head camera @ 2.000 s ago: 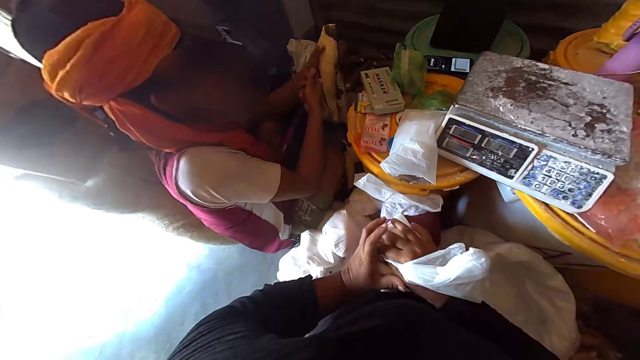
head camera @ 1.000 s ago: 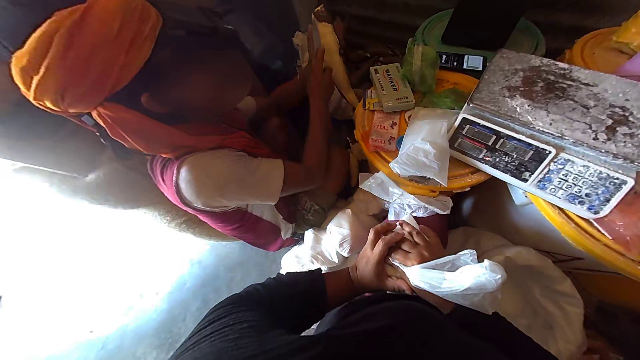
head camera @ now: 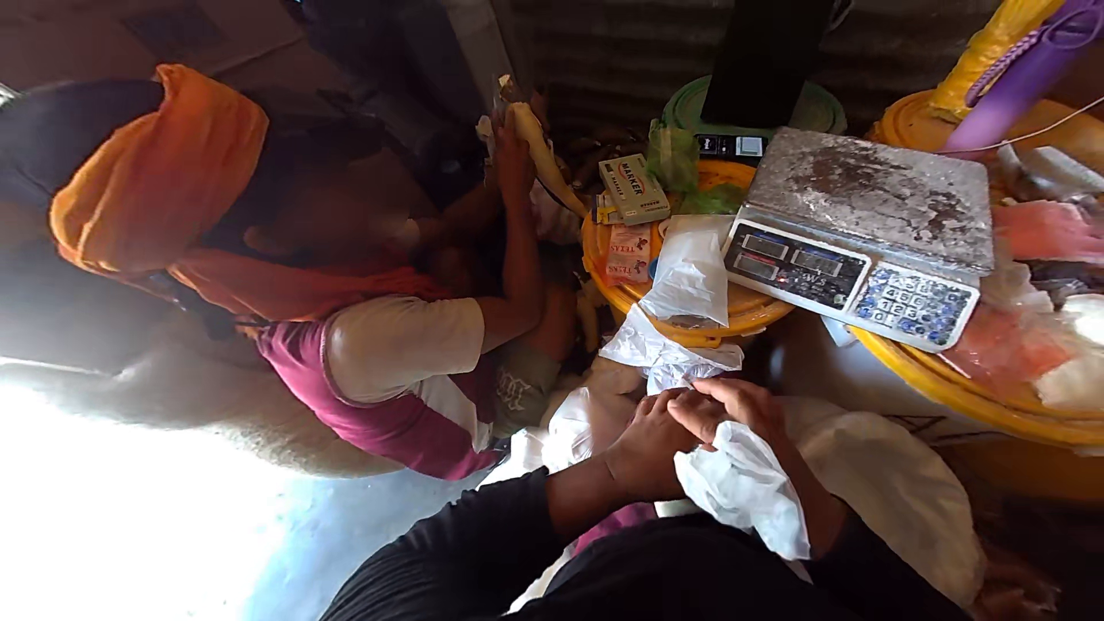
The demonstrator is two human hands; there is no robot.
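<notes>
My two hands meet low in the centre of the view. My left hand (head camera: 653,444) lies with its fingers bent beside a crumpled white plastic bag. My right hand (head camera: 733,405) is against it, its fingertips on the left fingers; the white plastic bag (head camera: 743,483) bunches out below its palm and wrist. Just above the hands, a white piece of plastic (head camera: 660,349) hangs below the edge of a yellow lid (head camera: 755,312). Another white bag (head camera: 693,267) rests on that lid. How the fingers grip the plastic is partly hidden.
At the left sits a person in an orange head wrap (head camera: 155,190), holding a long pale object (head camera: 539,155). A worn digital scale (head camera: 871,198) stands on yellow lids at the right. A marker box (head camera: 634,188) and red packets (head camera: 628,252) lie by it. A pale sack (head camera: 880,483) is lower right.
My right hand's fingers have shifted over the left ones. The seated person's head has moved slightly, and the view has shifted a little.
</notes>
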